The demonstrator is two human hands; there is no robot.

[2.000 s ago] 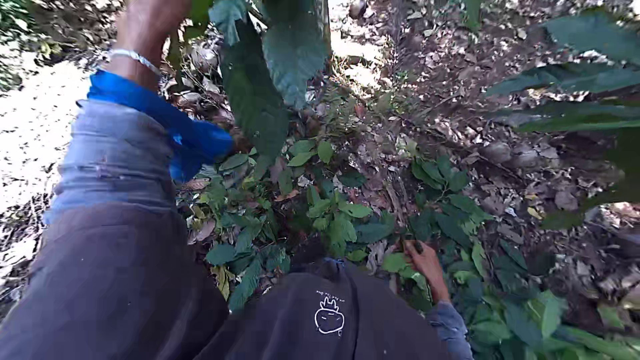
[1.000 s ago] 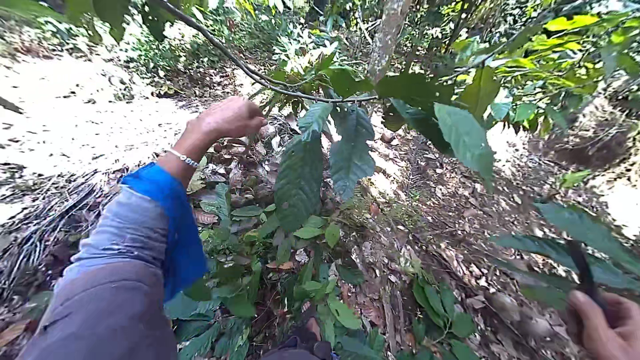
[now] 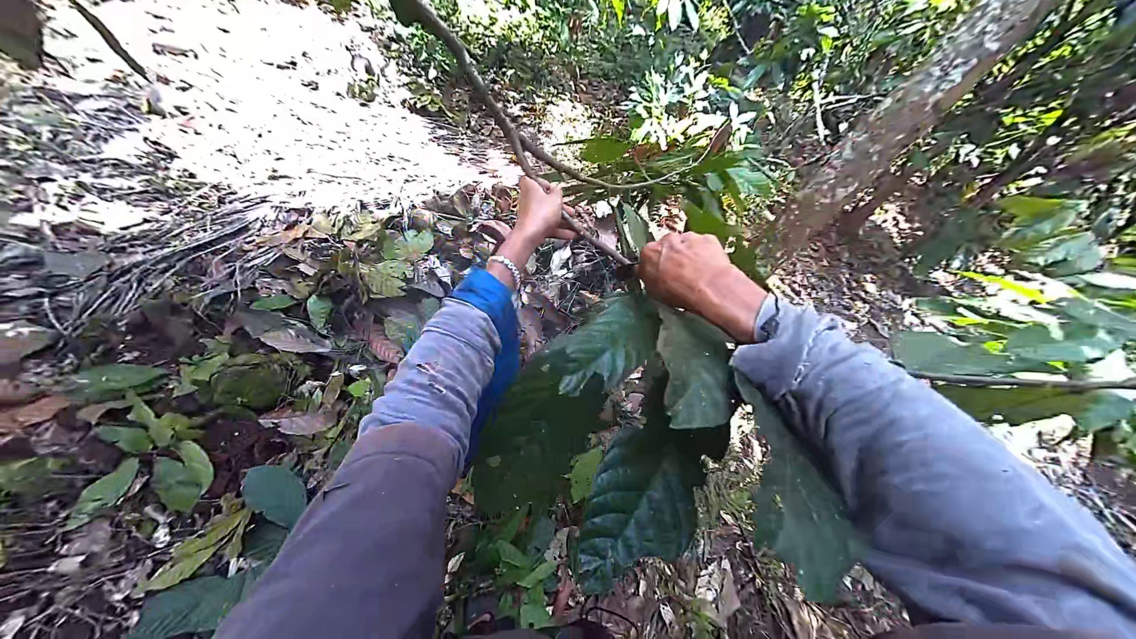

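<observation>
A thin branch slopes down from the top of the view, and my left hand is closed around it. Close by on the right, my right hand is a fist at the branch's lower end, where large green leaves hang. Whether it grips the stem or a dark tool seen earlier is hidden by the fingers. A white beaded bracelet circles my left wrist, above a blue cuff.
A leaning tree trunk stands at the upper right. Another leafy branch reaches in from the right. Low plants and dry leaf litter cover the ground at left, beside a heap of dry fronds.
My right hand, low at the right with a dark tool one second ago, is now beside my left hand at the branch. My left hand now grips the branch. The view has swung.
</observation>
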